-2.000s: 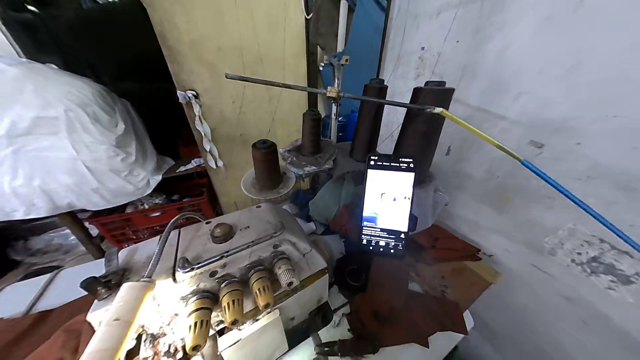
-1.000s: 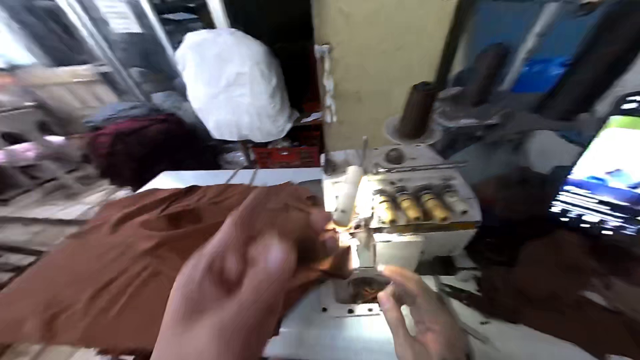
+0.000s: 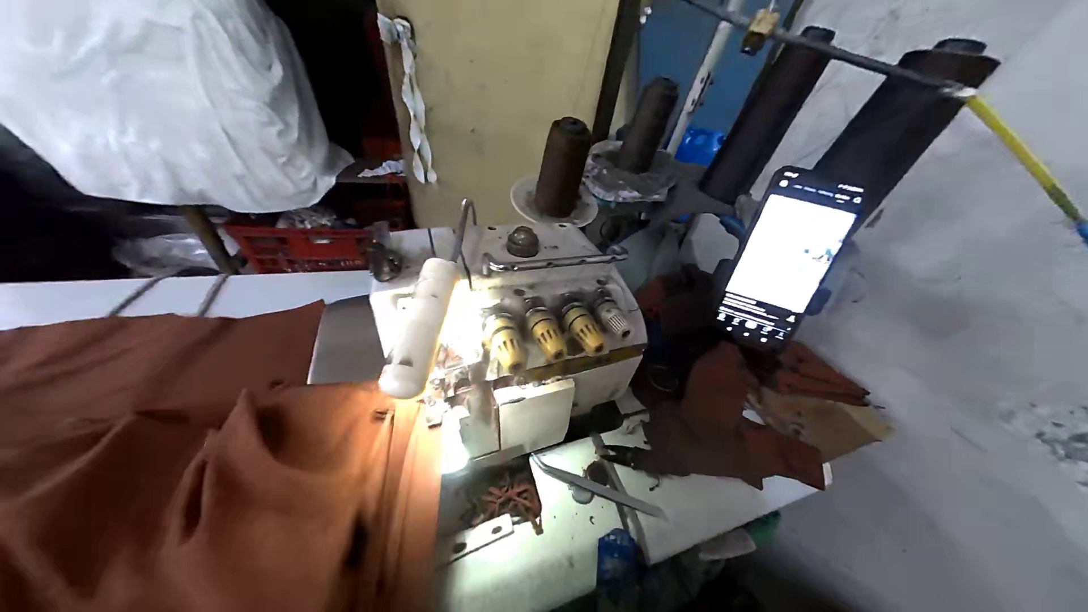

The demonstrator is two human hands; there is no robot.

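Observation:
Neither my left hand nor my right hand shows in the head view now. A white overlock sewing machine [image 3: 557, 293] stands at the middle, with yellow and white tension dials [image 3: 544, 331] on its front. A lit white lamp tube [image 3: 418, 331] shines down its left side. Rust-brown fabric [image 3: 255, 476] spreads over the left of the table, its folded edge by the machine's needle area. Thread scraps [image 3: 507, 503] lie in an opening below the machine. Metal tweezers [image 3: 599, 487] rest on the table to the right of it.
A lit phone [image 3: 786, 255] stands in a holder on the right. Brown thread cones [image 3: 563, 170] stand behind the machine. Cloth scraps [image 3: 739, 425] cover the table's right part, near a grey wall [image 3: 960, 357]. A red crate [image 3: 302, 246] and a white sack [image 3: 170, 102] are behind left.
Both hands, seen near the machine's front one second ago, have left the view. The view has swung back to the right and closer to the machine.

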